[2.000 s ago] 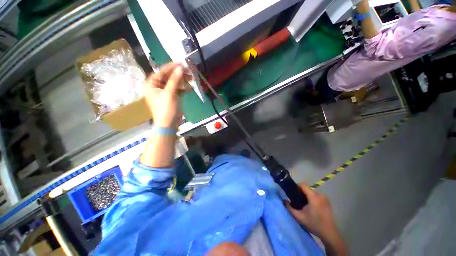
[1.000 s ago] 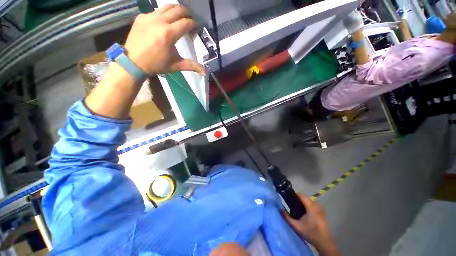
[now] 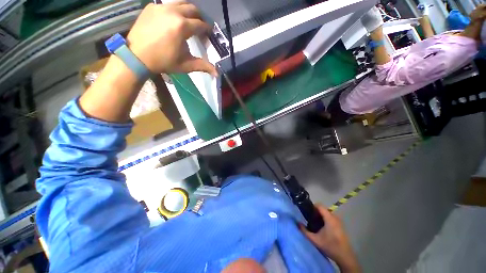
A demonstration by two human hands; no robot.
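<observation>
My right hand is closed around the black electric screwdriver at the lower right. Its long thin driver bit runs up and left to the corner of the white frame bar. My left hand rests over the white side panel, with the thumb at the corner near the bit tip and the other fingers bent over the panel. Whether the left fingers grip the panel or a screw cannot be seen. The dark ribbed part lies behind the bar.
A red-orange support bar lies on the green mat. A red button sits at the bench edge. A yellow tape roll and a cardboard box with plastic are at left. A person in a pink sleeve works at right.
Since two seconds ago, my left hand has moved up from beside the bit tip to over the side panel. The view has shifted. Over the last second the hands have barely moved.
</observation>
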